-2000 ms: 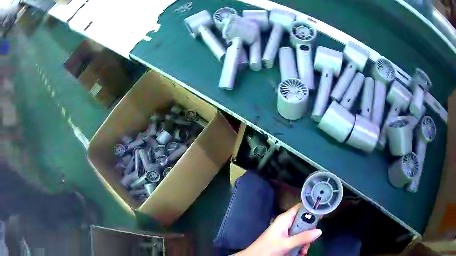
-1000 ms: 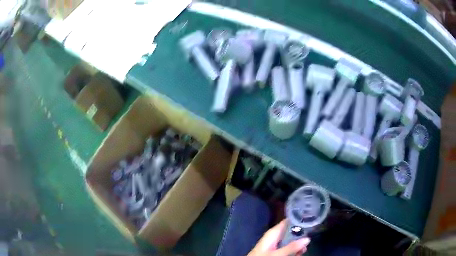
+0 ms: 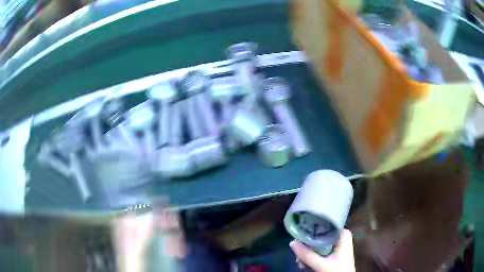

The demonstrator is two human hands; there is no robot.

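Note:
My right hand [image 3: 331, 257] grips a grey fan body [image 3: 325, 204] in front of the bench edge. The wide drum head is tilted, its open side towards me with hub and spokes inside; its handle is mostly hidden. My left hand [image 3: 135, 239] is a strong blur at the bench's front edge, lower left. A blurred grey shape lies just above it; I cannot tell whether the hand holds it. Several grey fan bodies [image 3: 178, 162] lie on the green bench top [image 3: 239, 183], heads and handles at mixed angles.
A tall carton [image 3: 339, 79] with orange tape and yellowish flaps stands on the bench at the right, grey parts inside. A brown carton [image 3: 419, 212] is below the bench at the right. A white sheet [image 3: 16, 164] lies at the far left. A pale rail runs behind the fan bodies.
The view has swung right, bringing the tall carton in and the floor carton out. The fan body formerly in my left hand is no longer identifiable there; my right hand now shows holding one.

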